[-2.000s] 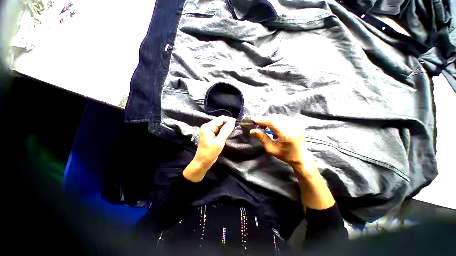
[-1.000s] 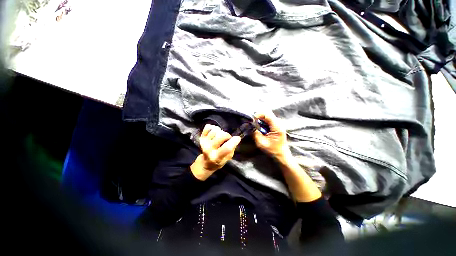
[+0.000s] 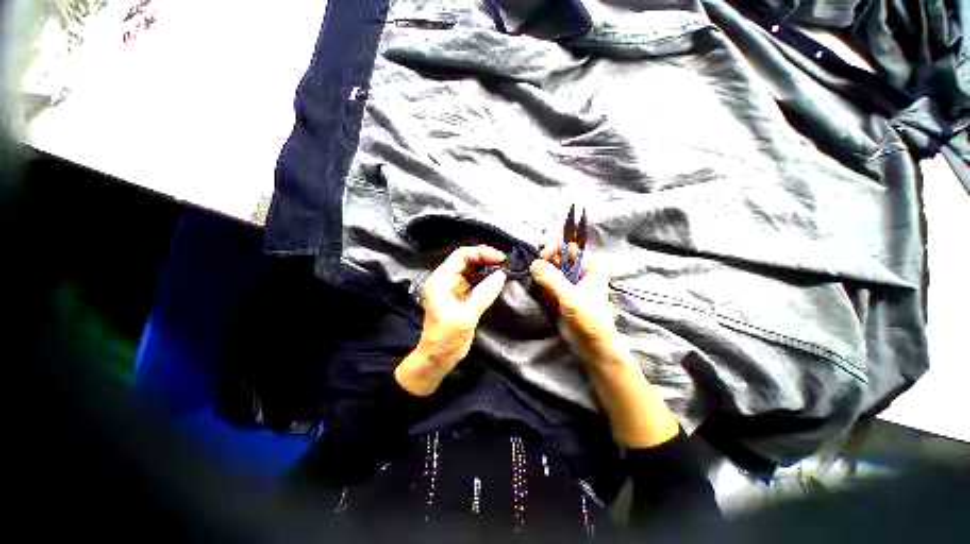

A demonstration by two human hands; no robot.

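The large denim garment [image 3: 659, 138] lies spread with its pale grey wrong side up. Its navy front placket [image 3: 321, 138] runs down the left side. My left hand [image 3: 455, 308] pinches a small dark cuff edge [image 3: 517, 260] between thumb and fingers. My right hand [image 3: 580, 303] has its fingertips at the same edge and also holds the thread snips [image 3: 575, 234], whose two pointed blades stick up, slightly apart. The cuff opening shows as a dark curved gap above my left hand. Any loose thread is too small to see.
The white table [image 3: 170, 117] shows at left, with small pale scraps at its far corner. A blue crate [image 3: 197, 340] with dark cloth is below the table edge at left. More dark garments [image 3: 915, 64] lie rumpled at the far right.
The round cuff opening has flattened and folded between my fingers. The snips now point up, away from the cuff, and my right fingertips have come to the cuff edge.
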